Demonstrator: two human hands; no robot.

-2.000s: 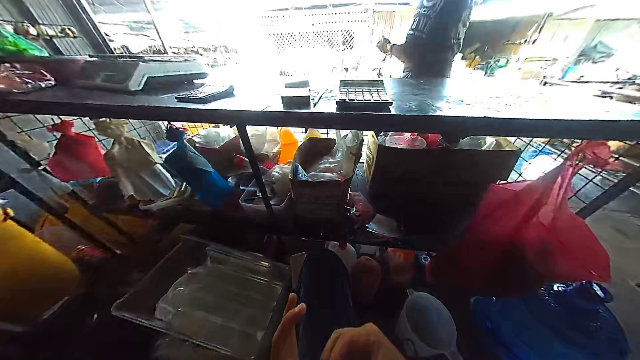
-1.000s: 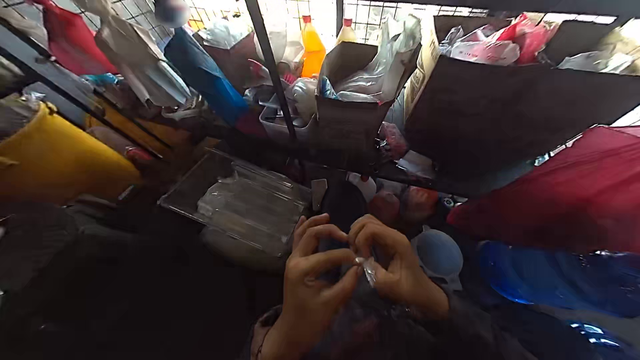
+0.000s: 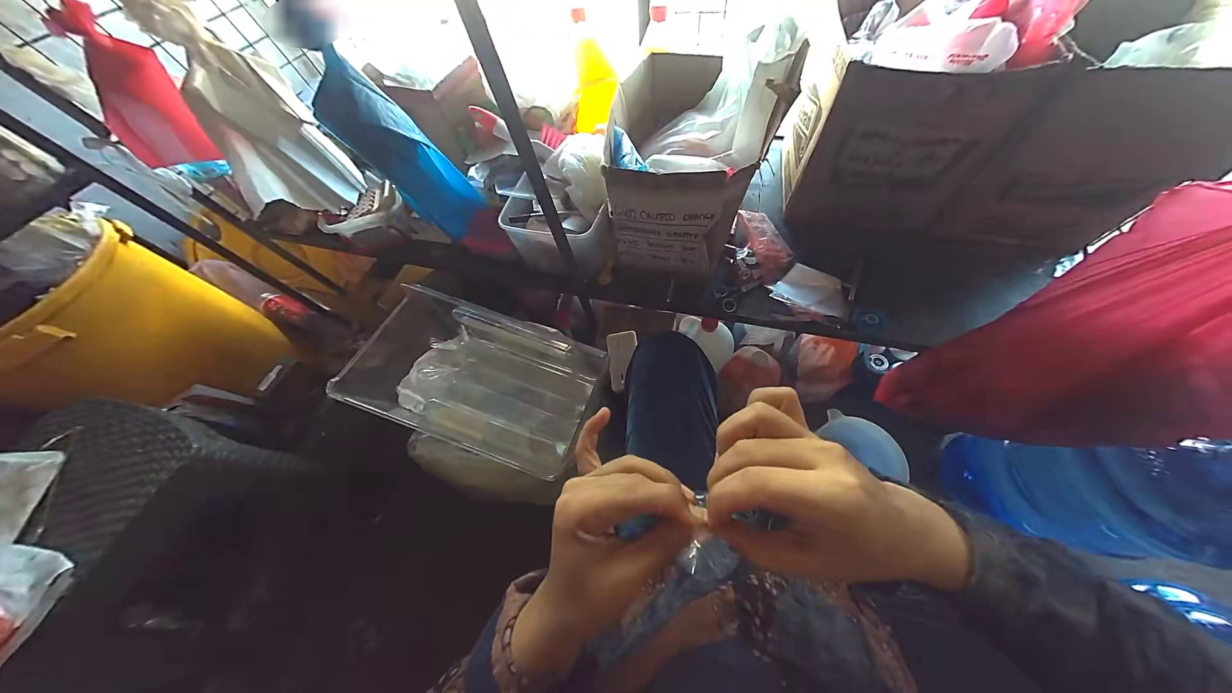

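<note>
My left hand (image 3: pixel 621 525) and my right hand (image 3: pixel 818 496) meet fingertip to fingertip above my lap. Both pinch the gathered neck of a small clear plastic bag (image 3: pixel 707 558), whose lower part hangs below the fingers. What the bag holds cannot be made out. Just beyond the hands is my knee in dark blue cloth (image 3: pixel 671 409). A clear plastic tray (image 3: pixel 481 385) with a crumpled clear bag (image 3: pixel 433 377) in it lies ahead of my left hand, tilted. Near my right wrist stands a pale blue plastic vessel (image 3: pixel 866 445).
A shelf (image 3: pixel 654 289) crosses ahead, bearing an open cardboard box (image 3: pixel 669 217) of plastic bags and a larger box (image 3: pixel 924 154). A yellow bin (image 3: pixel 154 322) stands left. A red plastic bag (image 3: pixel 1088 337) hangs right, above a blue water container (image 3: pixel 1088 496).
The view has tilted down from the tabletop. Two seconds ago the hands were low in view and apart; since then they have come together on the small clear bag.
</note>
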